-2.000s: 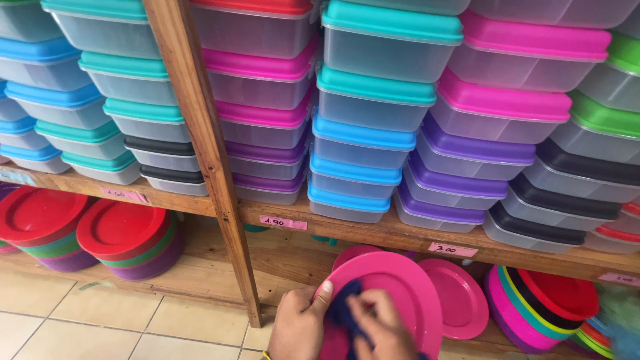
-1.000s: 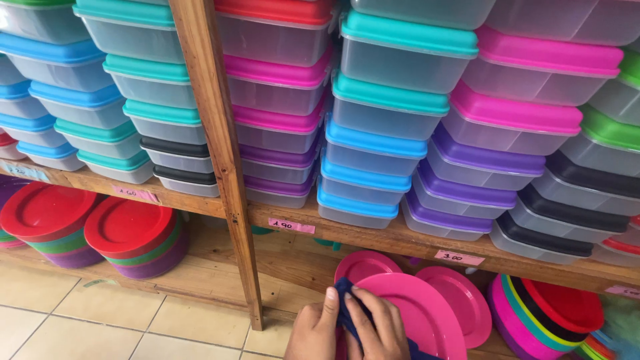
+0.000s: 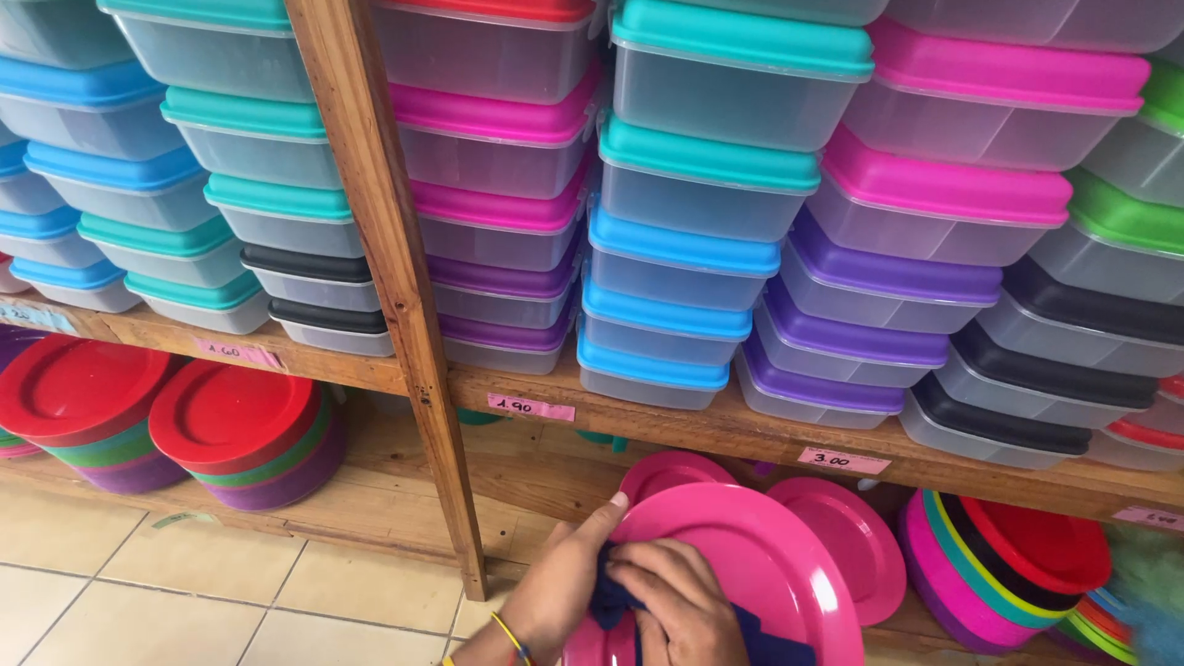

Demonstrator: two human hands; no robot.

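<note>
At the bottom centre my left hand (image 3: 558, 578) grips the left edge of a pink plastic plate (image 3: 786, 555), its thumb lying along the rim. My right hand (image 3: 680, 592) is closed on a dark blue cloth (image 3: 772, 643) and presses it against the plate's left part. Part of the cloth bunches between the two hands and part hangs to the right below my right hand. More pink plastic shows beneath the hands. Behind the held plate, two more pink plates, one at the back (image 3: 671, 474) and one at the right (image 3: 846, 546), rest on the lower shelf.
A wooden post (image 3: 393, 277) stands left of my hands. Above them, a wooden shelf edge (image 3: 629, 425) with price tags carries stacked lidded plastic containers (image 3: 661, 268). Stacks of coloured plates stand at the left (image 3: 245, 416) and right (image 3: 1027, 555). Tiled floor (image 3: 351, 592) lies below.
Between the earlier frames and now, my right hand has shifted on the plate with the blue cloth. My left hand stays at the plate's left edge.
</note>
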